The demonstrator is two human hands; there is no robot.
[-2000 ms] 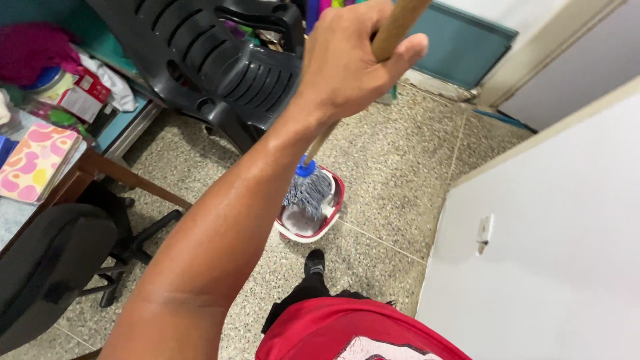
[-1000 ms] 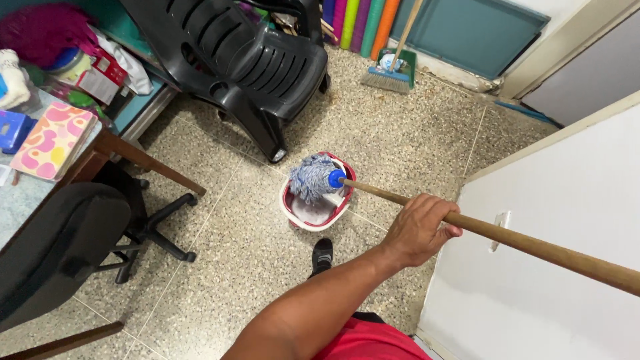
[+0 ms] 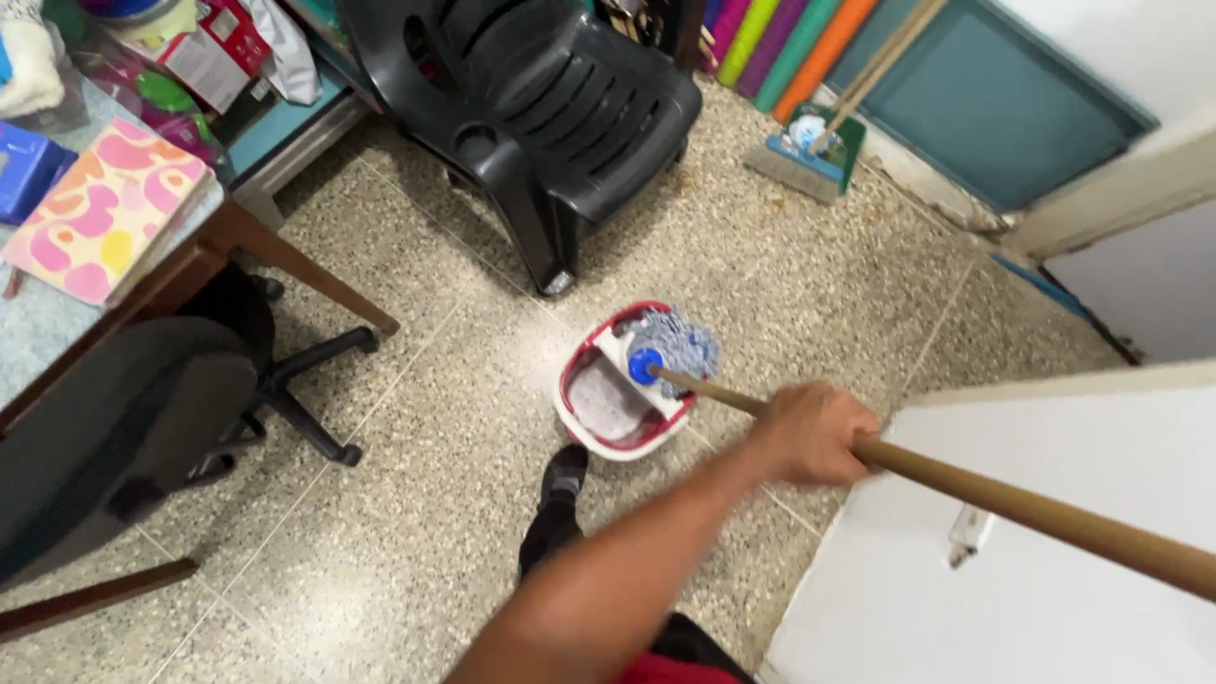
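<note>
My left hand is closed around the wooden handle of a string mop, with the forearm rising from the bottom of the view. The handle slants from the right edge down to a blue socket. Grey-blue mop strings lie over the upper right part of a white and red bucket, partly hanging over its rim. Cloudy, foamy liquid shows in the bucket's lower left part. My right hand is out of view.
A black plastic armchair stands beyond the bucket. A broom rests by a green dustpan. At left are an office chair and a desk. A white wall borders the right; my shoe is near the bucket.
The mop strings have shifted from the bucket's upper left side to its right side. The handle, upright at first, has swung over to the right with my left hand on it.
</note>
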